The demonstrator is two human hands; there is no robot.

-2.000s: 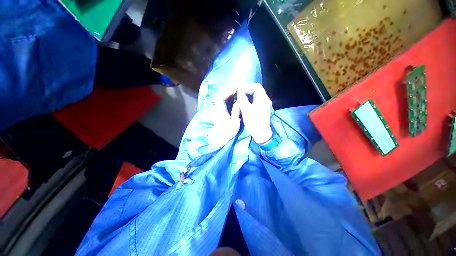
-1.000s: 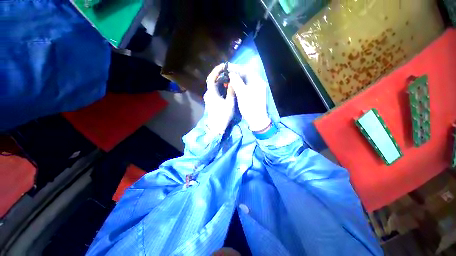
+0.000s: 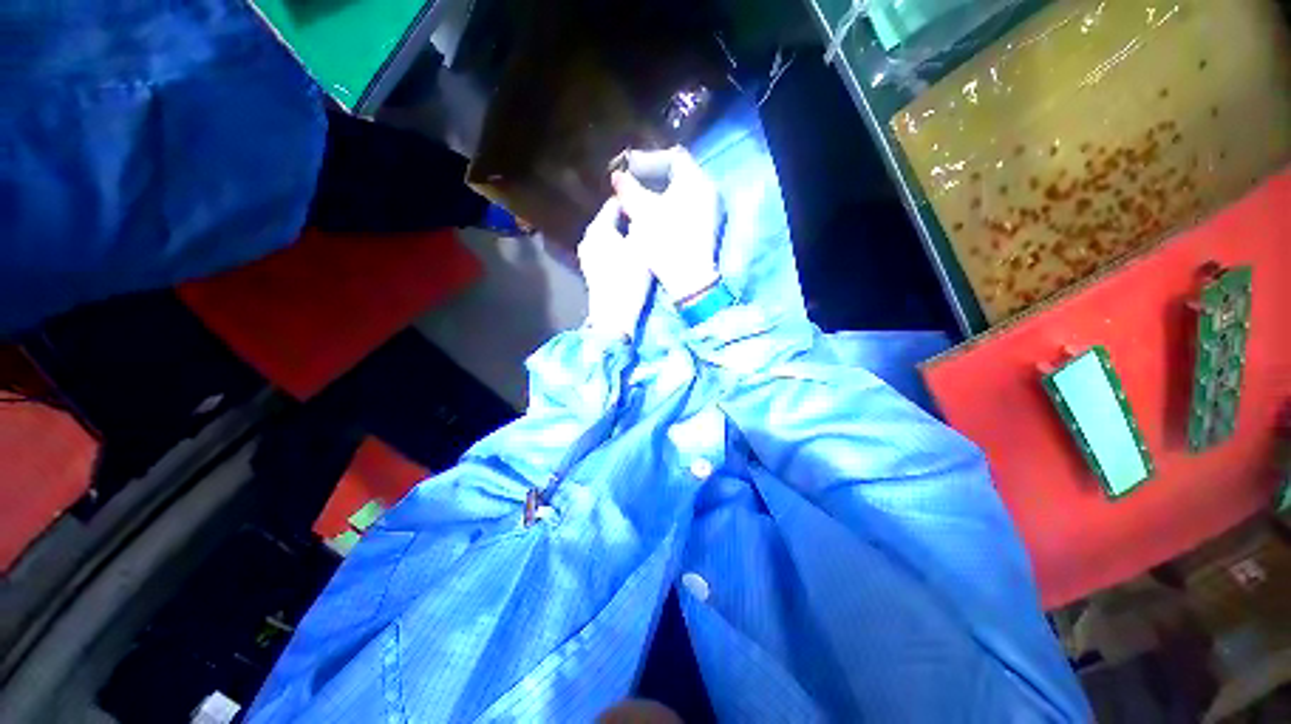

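My left hand (image 3: 615,276) and my right hand (image 3: 677,219) are together over my lap, in white gloves that look overexposed. A blue-green band is at the right cuff. A small dark item (image 3: 619,164) shows at the fingertips; its shape is mostly hidden, and I cannot tell which hand grips it. To the right, on the red mat (image 3: 991,488), lie a circuit board covered with a pale green strip (image 3: 1102,422) and a bare circuit board strip (image 3: 1220,361) with a row of squares.
A tan sheet (image 3: 977,135) with clear film and scattered orange-brown pieces lies behind the red mat. A pale green pack (image 3: 920,17) is at the top edge. A person in a blue smock (image 3: 156,156) is at upper left. A brown carton (image 3: 545,127) stands beyond my hands.
My hands have moved up and away from my body with the small item. The dark and red item seen between the fingers is now mostly hidden. The view has shifted slightly.
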